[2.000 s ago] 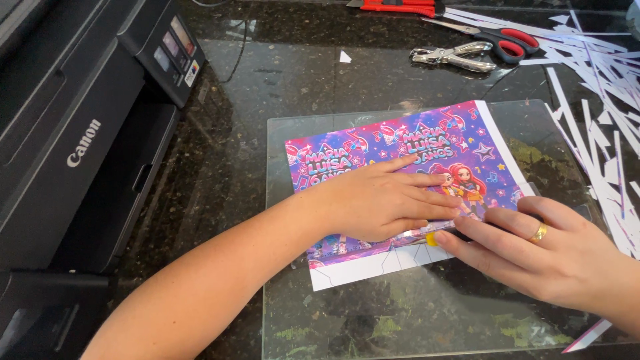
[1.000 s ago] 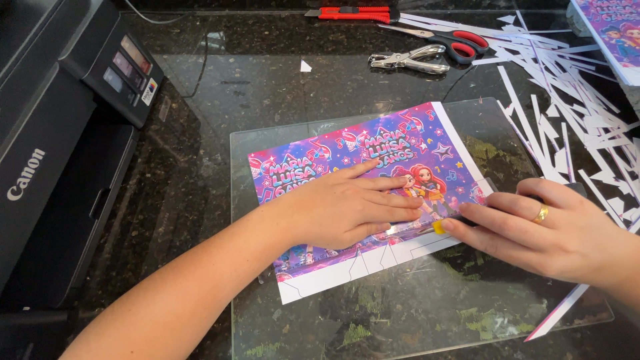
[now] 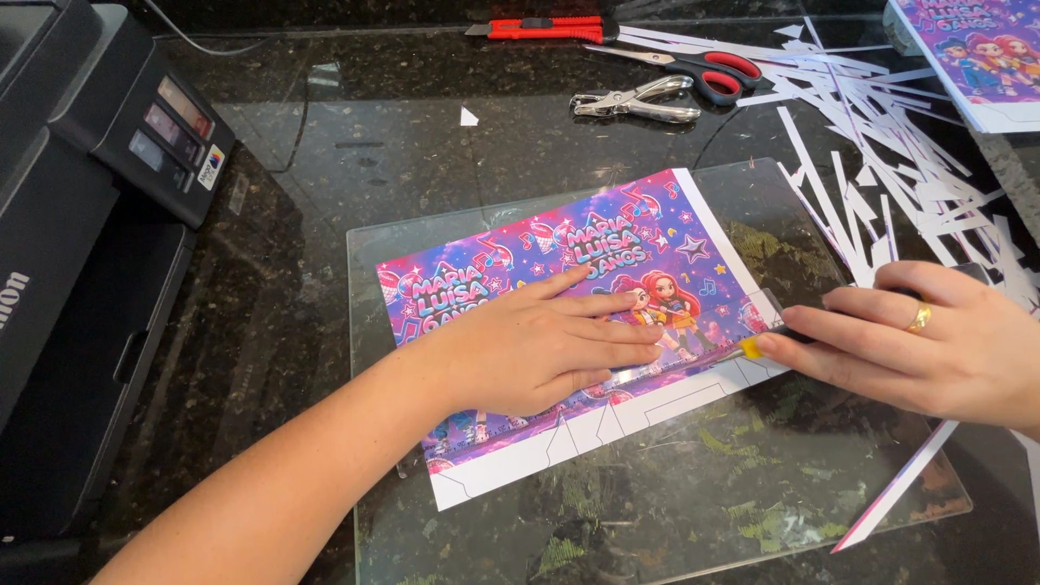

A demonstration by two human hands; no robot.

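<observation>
A printed purple and pink sheet [image 3: 528, 268] with white margins lies on a clear glass board [image 3: 650, 504]. Spread flat over the sheet, my left hand [image 3: 544, 341] presses on a transparent ruler [image 3: 691, 341], which runs slantwise along the sheet's lower part. My right hand [image 3: 902, 341], with a gold ring, grips a dark, slim cutting tool with a yellow part [image 3: 750, 348] near its tip. That tip meets the sheet at the ruler's edge, near the sheet's lower right. Most of the tool's handle is hidden by the fingers.
A black printer [image 3: 81, 244] stands at left. Behind the board lie a red utility knife [image 3: 552, 30], red-and-black scissors [image 3: 715, 73] and a metal hole punch [image 3: 638, 101]. Paper strips [image 3: 877, 162] are heaped at right, below more printed sheets [image 3: 987, 57]. One cut strip [image 3: 894, 487] crosses the board's right side.
The view has shifted, bringing the printed sheets at upper right into sight. My left hand stays spread on the sheet and ruler; my right hand keeps hold of the tool.
</observation>
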